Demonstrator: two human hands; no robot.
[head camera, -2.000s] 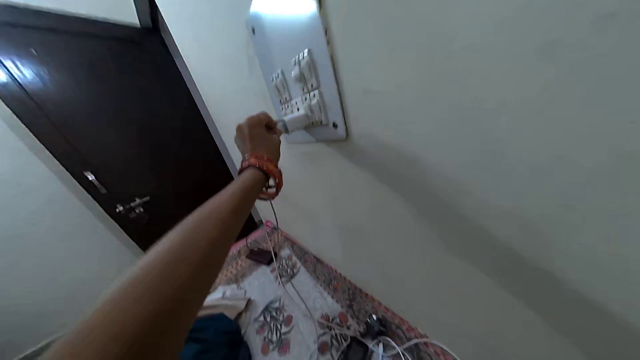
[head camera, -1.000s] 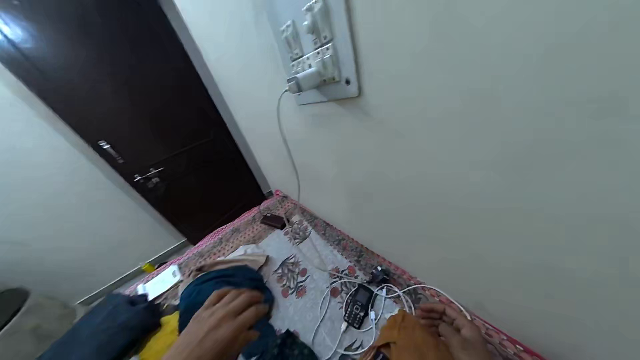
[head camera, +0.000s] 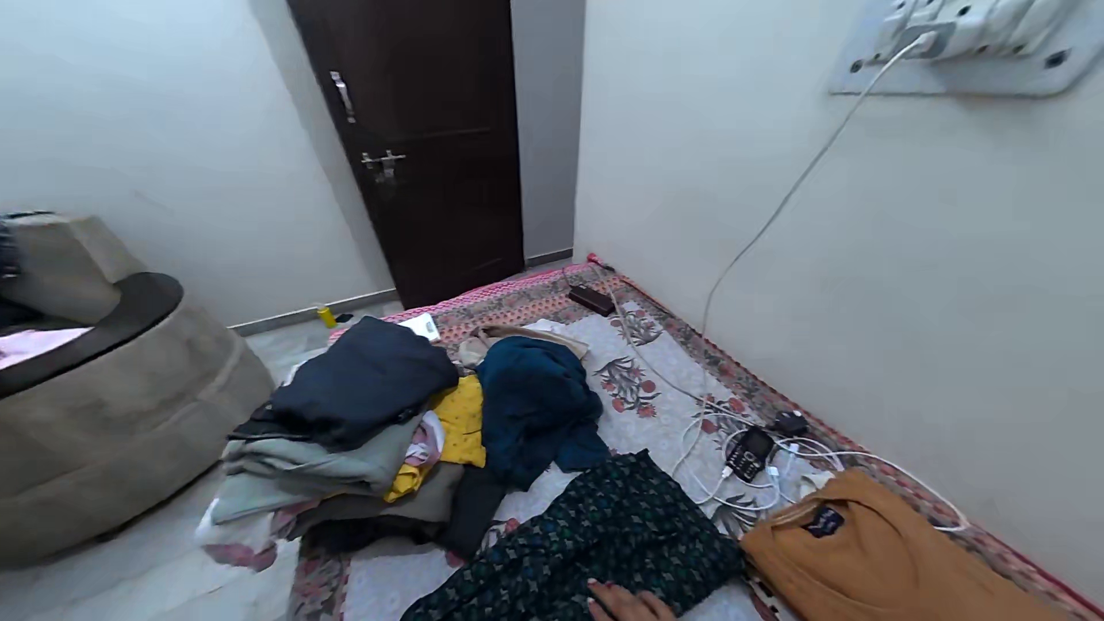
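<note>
Only the fingers of one hand show, at the bottom edge, resting on a dark green patterned garment (head camera: 595, 535); they look like my left hand (head camera: 628, 602), though the side is hard to settle. The other hand is out of the picture. To the right lies a mustard-brown garment (head camera: 888, 552). Beyond the green cloth sits a crumpled teal garment (head camera: 539, 405), with a pile of folded clothes topped by a dark navy garment (head camera: 358, 379) at its left. A keypad phone (head camera: 750, 453) lies among white cables. A charger (head camera: 931, 40) is plugged into the wall switchboard (head camera: 992, 73).
From the charger a white cable (head camera: 776, 211) hangs down to the floral bedsheet (head camera: 638, 388). A dark brown case (head camera: 592, 299) lies near the corner. A grey sofa (head camera: 112, 440) stands at the left, a dark door (head camera: 431, 147) behind. A black adapter (head camera: 789, 423) sits by the wall.
Two seconds ago a hand was at the plug on the switchboard; one second ago both hands were down over the clothes. Now only some fingers show. The view has swung left.
</note>
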